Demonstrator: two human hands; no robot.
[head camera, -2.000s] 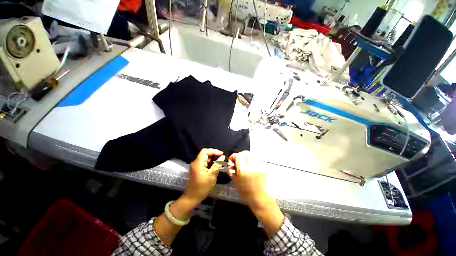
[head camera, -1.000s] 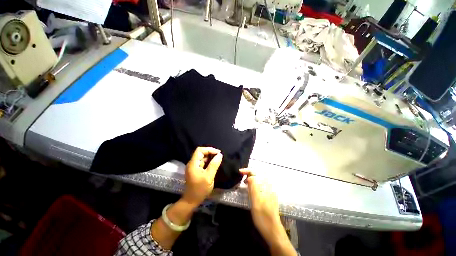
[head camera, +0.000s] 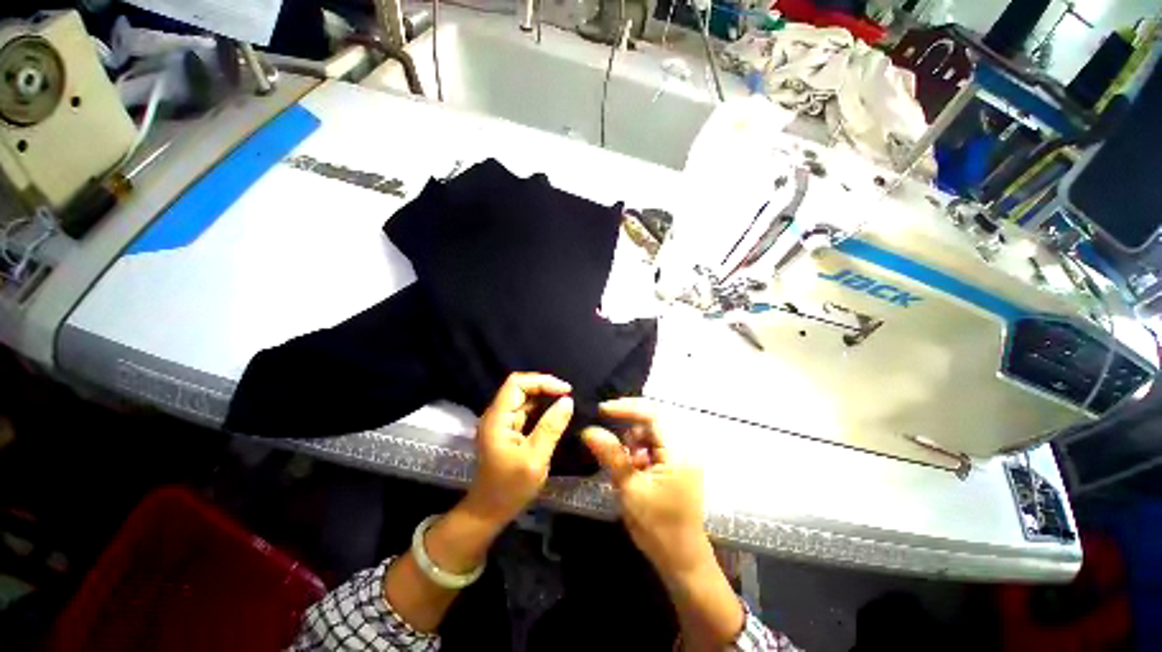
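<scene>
The black garment piece (head camera: 510, 268) lies spread on the white machine table, left of the needle area, with one panel reaching left to the front edge. My left hand (head camera: 520, 439) is over its near part, thumb and fingertips pinched together; whether cloth or something small is between them cannot be told. My right hand (head camera: 637, 465) is just right of it at the cloth's near right corner, fingers curled, thumb towards the left hand; what it holds, if anything, is too small to tell. The sewing machine (head camera: 892, 344) with JACK lettering stands to the right, its presser foot away from the cloth.
The machine table (head camera: 191, 306) has a ruler-marked front edge. A cream second machine (head camera: 57, 108) is at far left. A pale trough (head camera: 535, 89) and light cloth (head camera: 841, 89) are behind. A red container (head camera: 191, 573) is below left. A dark panel (head camera: 1128, 191) is at upper right.
My right hand first moved away from my left hand to the right, then came back beside it with fingers curled. My left hand stays pinched in nearly the same place. The view has shifted slightly.
</scene>
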